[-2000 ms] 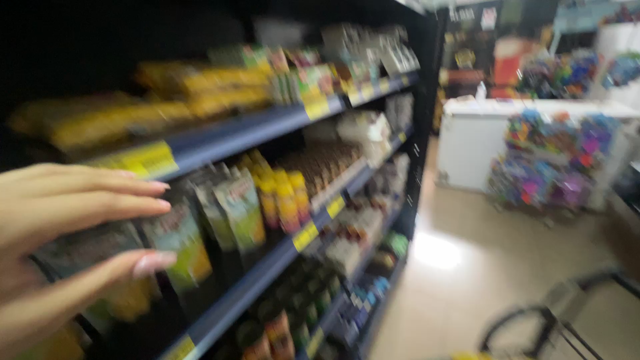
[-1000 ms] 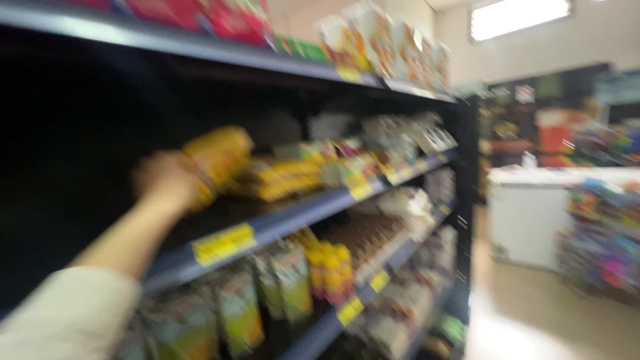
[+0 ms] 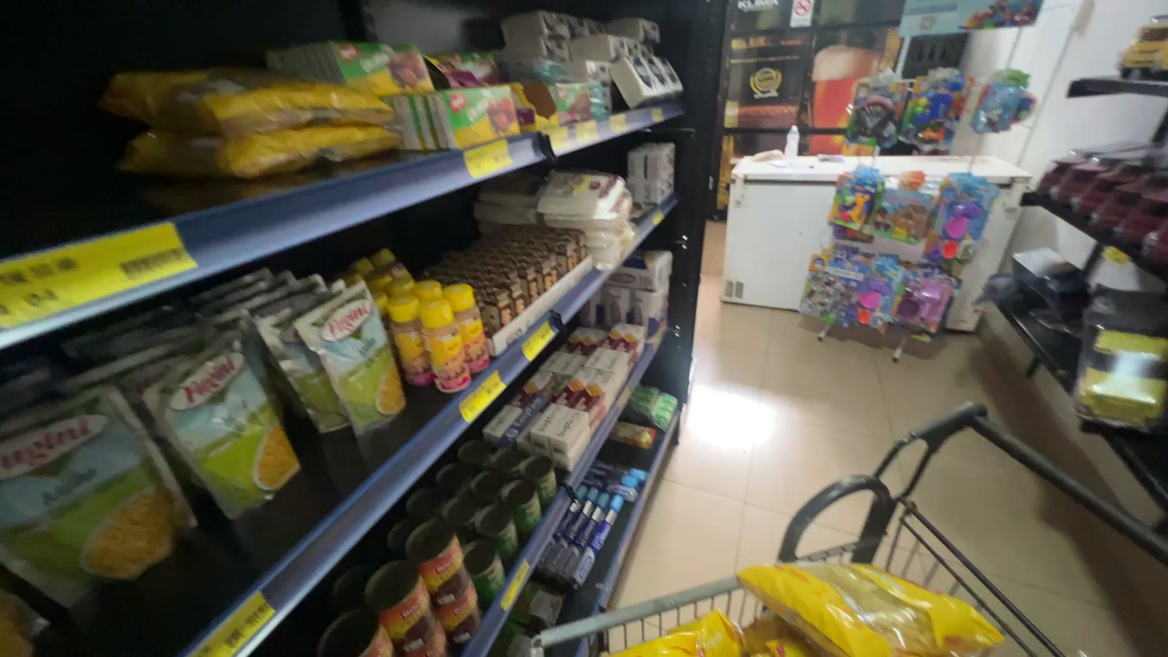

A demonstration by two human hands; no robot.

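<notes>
Neither of my hands shows in the head view now. Yellow plastic packages (image 3: 246,114) lie stacked on the upper shelf at the left. More yellow packages (image 3: 867,607) rest in a wire shopping cart (image 3: 657,616) at the lower right. Foil pouches of corn (image 3: 228,420) stand on the shelf below, beside small bottles with yellow caps (image 3: 447,338).
Boxes (image 3: 484,114) and cartons fill the upper shelf further along. Cans (image 3: 401,598) stand on the bottom shelves. A white chest freezer (image 3: 776,237) is at the aisle's end, with hanging toys (image 3: 903,210) in front. Black shelving (image 3: 1049,338) lines the right side.
A hand at the upper shelf, by a yellow package one second ago, is out of view. The view has turned down and right, bringing the cart with yellow packages into sight.
</notes>
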